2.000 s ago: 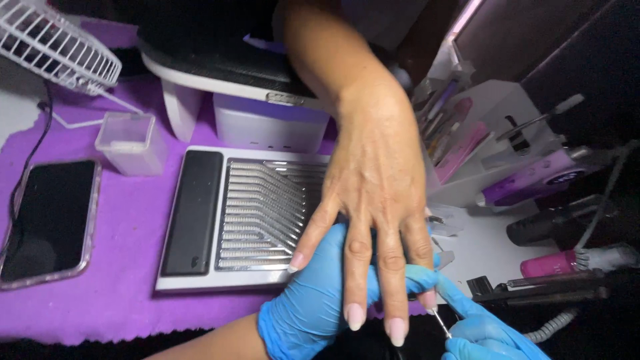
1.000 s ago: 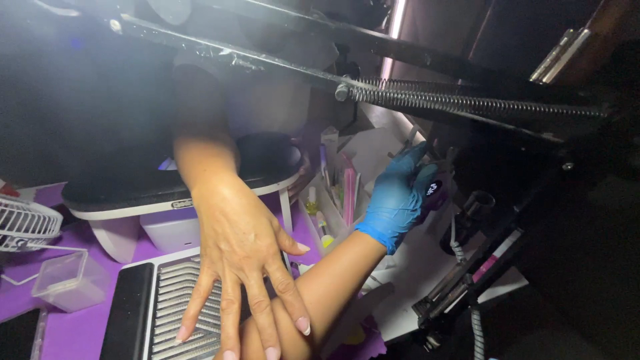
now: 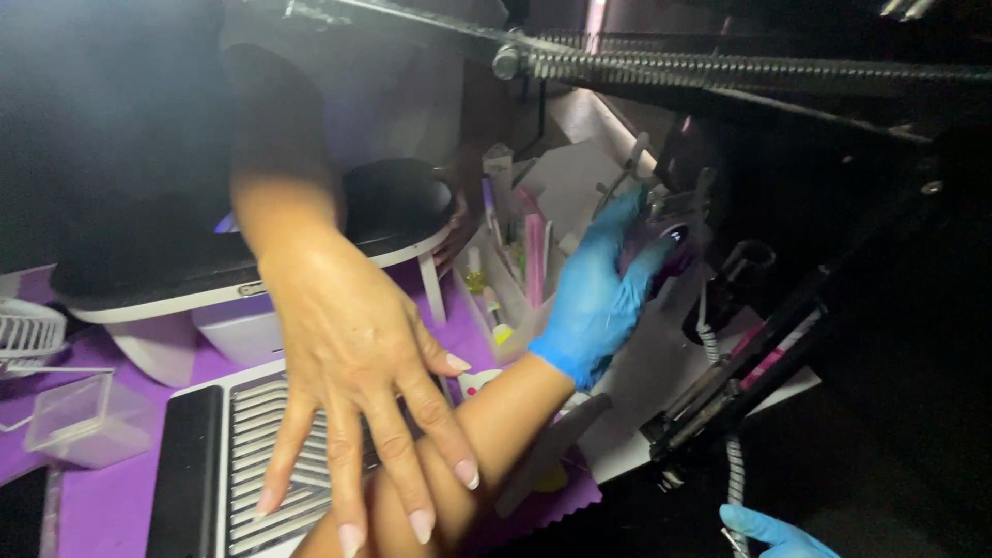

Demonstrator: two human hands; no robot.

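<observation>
My left hand (image 3: pixel 593 298) in a blue glove reaches to the upper right, fingers and thumb around a dark purple device (image 3: pixel 659 248) with a small lit display. At the bottom right edge, my right hand (image 3: pixel 779 535), also gloved in blue, is mostly cut off; a thin metal tool tip (image 3: pixel 728 536) shows at its fingers, beside a coiled cord (image 3: pixel 736 465). Another person's bare hand (image 3: pixel 349 349) lies palm down with fingers spread, over my left forearm and a nail dust collector's metal grille (image 3: pixel 267 465). Its nails are long and pale pink.
A black padded armrest (image 3: pixel 178 287) stands behind the dust collector. Left are a clear plastic container (image 3: pixel 89 422), a white fan (image 3: pixel 31 329) and a phone (image 3: pixel 27 511). An organizer (image 3: pixel 515 333) holds files and bottles. A black spring-loaded lamp arm (image 3: pixel 697 70) crosses the upper right.
My left hand has let go of the other person's fingers and moved up and right to the purple device. My right hand is now apart from those fingers. The view has shifted right and up.
</observation>
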